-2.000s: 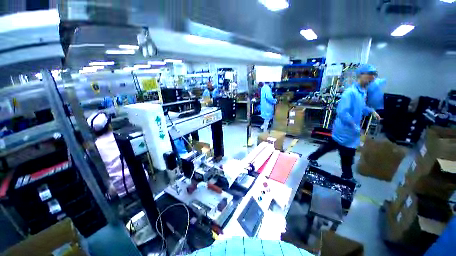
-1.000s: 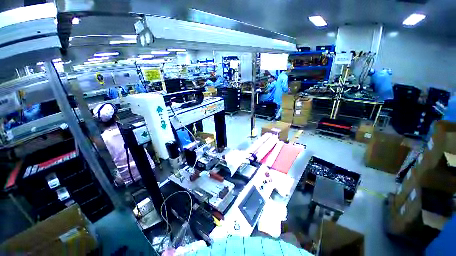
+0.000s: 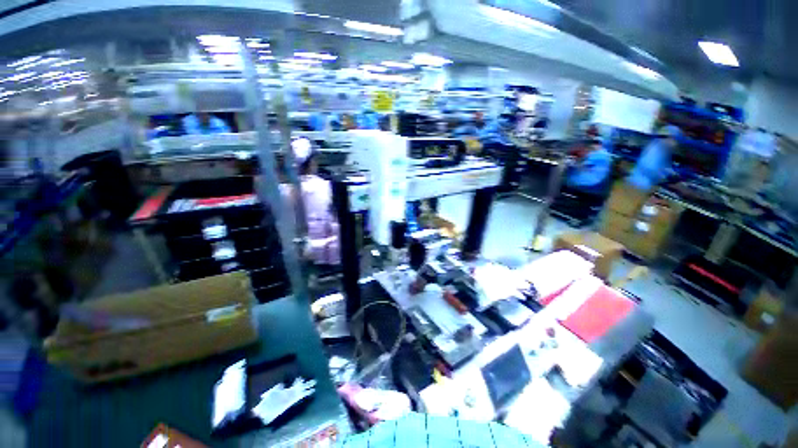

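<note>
No hand of mine is in the picture; only the blue gridded smock [image 3: 446,432] shows at the bottom edge. Nearest in front are the white control panel [image 3: 465,390] with its dark screen, and the white gantry machine [image 3: 378,188] on black posts. A metal fixture [image 3: 444,317] with a red-brown piece lies on the machine bed. White crumpled wipes or gloves lie on the panel. A pink cloth or bag [image 3: 354,398] lies by the cable. On the green mat [image 3: 175,407] a black bin [image 3: 262,380] holds white cloth or gloves. The picture is blurred.
A long brown carton [image 3: 157,319] lies on the mat at left. Part of a reddish-brown tray [image 3: 166,437] shows at the bottom left. Red sheets [image 3: 598,313] lie at the panel's far end. A person in pink [image 3: 317,214] is behind the machine; others in blue are farther back.
The view has swung left, so the machine and panel sit farther right. The green mat, long carton and black bin have come into view. The walking person at right is gone from view.
</note>
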